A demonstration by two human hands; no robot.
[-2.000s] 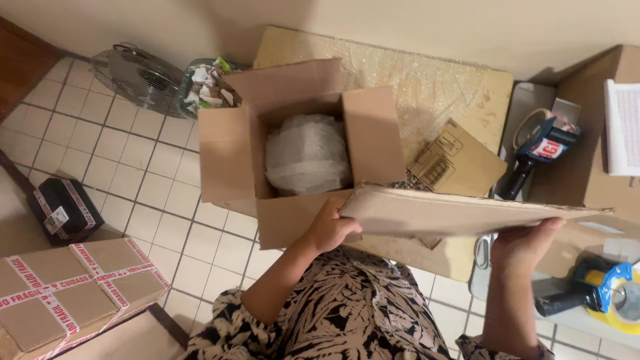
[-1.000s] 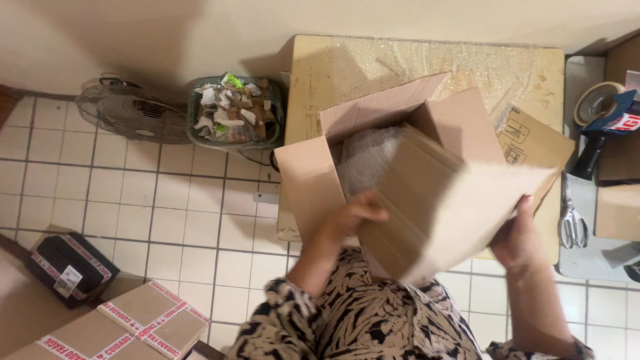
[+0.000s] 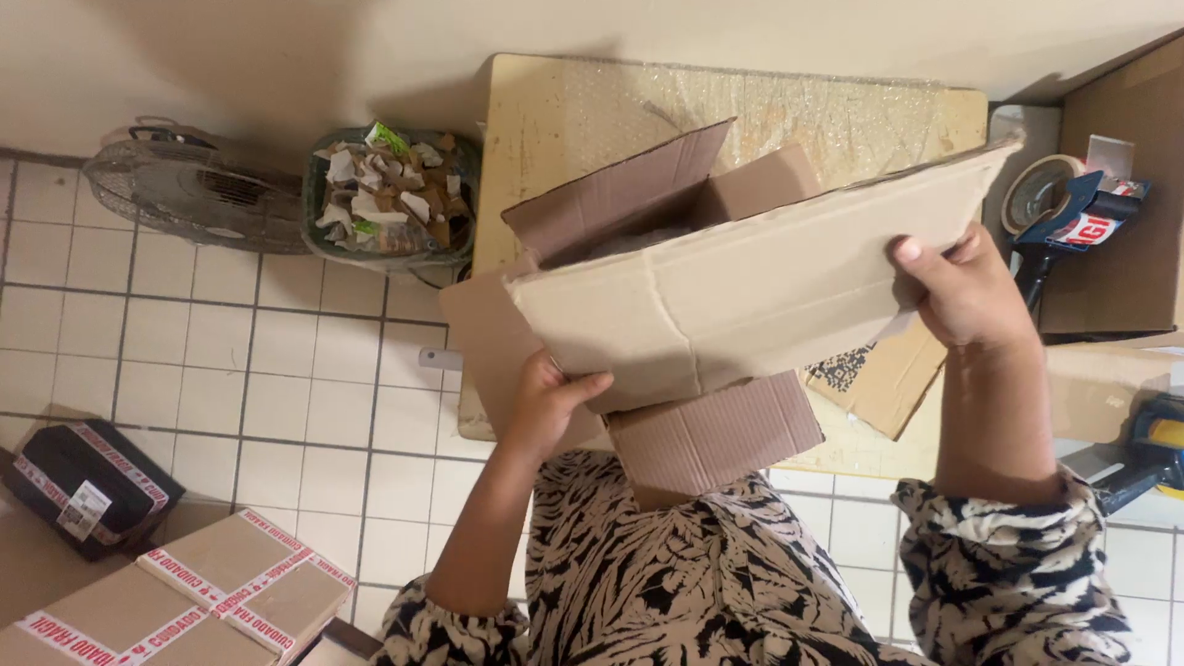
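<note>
A creased, folded piece of cardboard (image 3: 740, 287) is held over an open cardboard box (image 3: 629, 190). My left hand (image 3: 550, 398) grips its lower left corner, thumb on top. At its right end my right hand (image 3: 967, 287) pinches the edge. The box's flaps stand spread, and the cardboard piece covers most of its opening, so the wrapped item inside is almost wholly hidden. Under the box, a sheet of bubble wrap (image 3: 832, 120) lies along the back of the yellowish table (image 3: 523, 120). A printed piece of cardboard (image 3: 888, 388) lies on the table to the right.
Left of the table are a fan (image 3: 203, 194) and a bin of paper scraps (image 3: 398, 199). Taped boxes, one black (image 3: 92, 481) and one brown (image 3: 185, 592), sit lower left. Tape dispensers (image 3: 1064, 222), (image 3: 1133, 453) and a large cardboard box (image 3: 1119, 213) are on the right.
The cardboard piece, first held out to the right of the box opening, is now across it and creased. Both hands have kept hold of it. The box now sits at a slant on the table.
</note>
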